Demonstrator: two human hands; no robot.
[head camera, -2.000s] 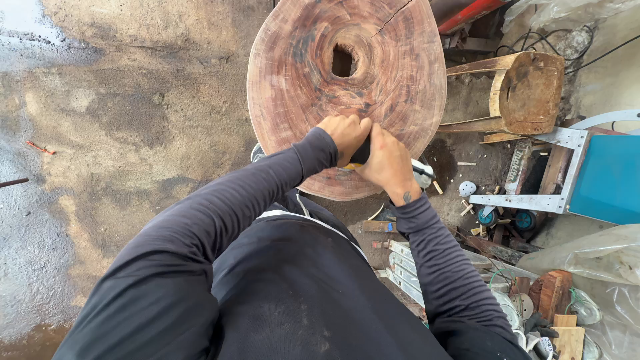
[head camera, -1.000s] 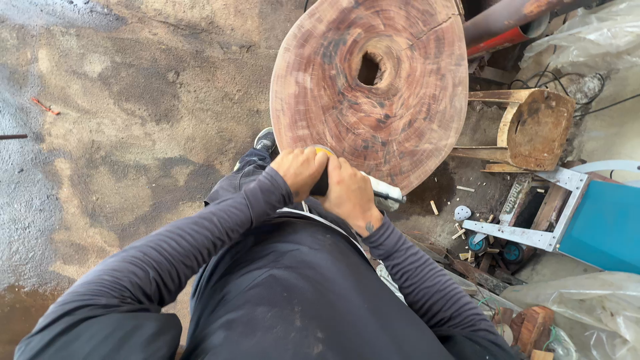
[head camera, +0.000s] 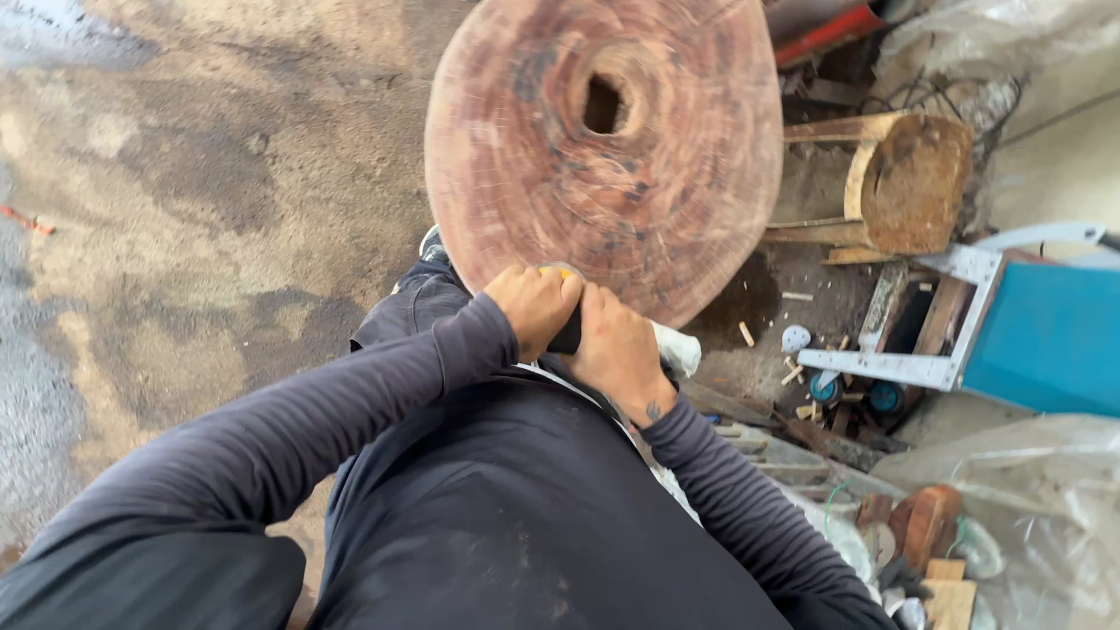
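Observation:
A large round slab of reddish wood with a dark hole near its middle lies in front of me. At its near edge my left hand and my right hand are closed side by side on a black and yellow tool, perhaps a sander. The hands cover most of it, so its kind cannot be told for certain, nor can its contact with the slab. A white, wrapped-looking part sticks out to the right of my right hand.
A wooden stool lies on its side at the right. Nearer stand a blue panel on a metal frame with small wheels, wood scraps and plastic sheeting. A shoe shows beside the slab on the stained concrete floor.
Both hands, closed on the tool, were farther in over the slab two seconds ago and are now at its near edge. The view has shifted somewhat.

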